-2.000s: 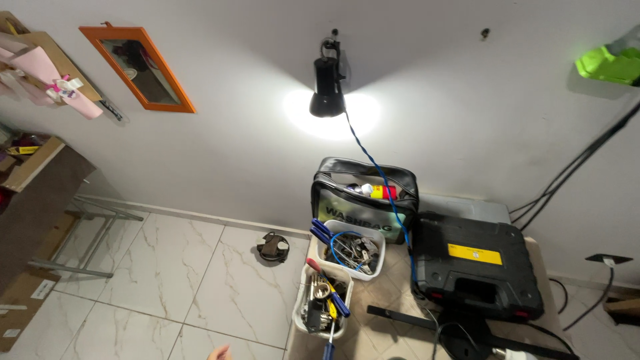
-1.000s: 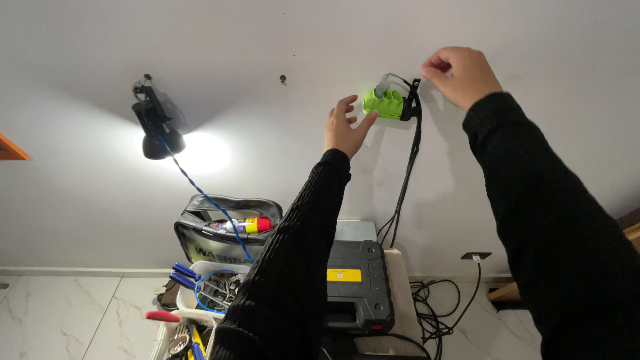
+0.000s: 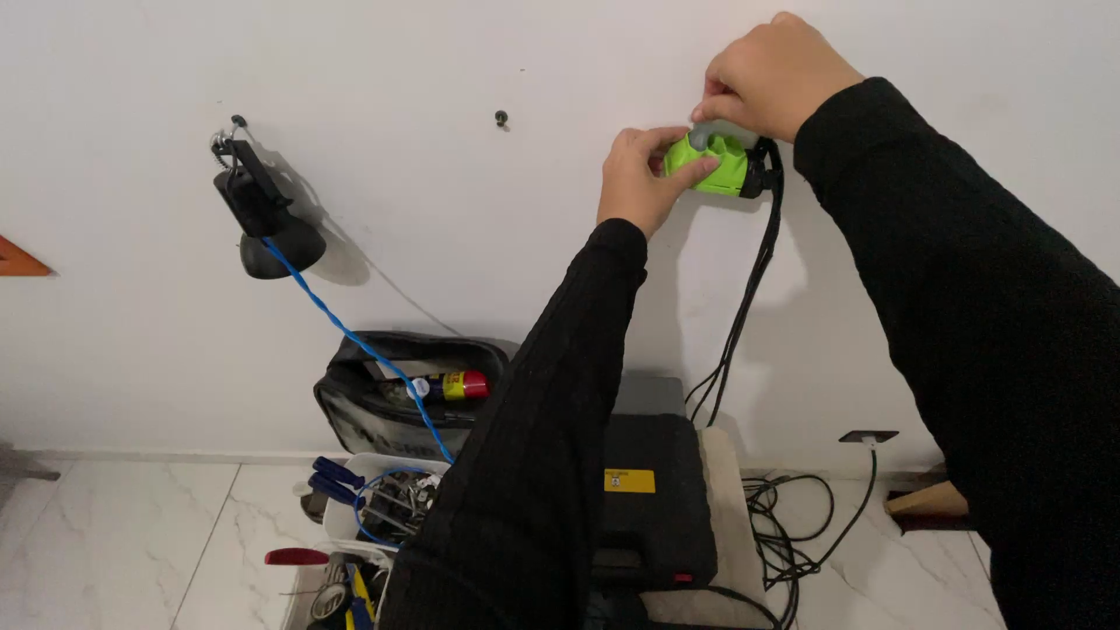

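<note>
My left hand (image 3: 643, 175) grips the left end of a bright green plastic holder (image 3: 731, 171) on the white wall, thumb in front and fingers behind. A grey piece (image 3: 699, 136) shows at the holder's top. My right hand (image 3: 774, 79) is just above it, fingers bent together near the grey piece; whether they hold anything is hidden. Black cables (image 3: 751, 289) hang from the black part (image 3: 756, 175) at the holder's right end. At the left a black clip lamp (image 3: 262, 210) hangs on the wall, unlit, with a blue twisted cord (image 3: 350, 332) running down from it.
Below are a black tool case (image 3: 665, 525) on a table, a clear-fronted black bag (image 3: 411, 350) with a spray can (image 3: 462, 385), and white bins (image 3: 337, 516) of hand tools. Coiled cables (image 3: 779, 534) lie at the right, near a wall outlet (image 3: 868, 437). A screw (image 3: 500, 118) sticks out of the wall.
The lamp was lit in both earlier frames and is dark now. My right hand has moved in from the right to the top of the green holder; my left hand has closed on its left end.
</note>
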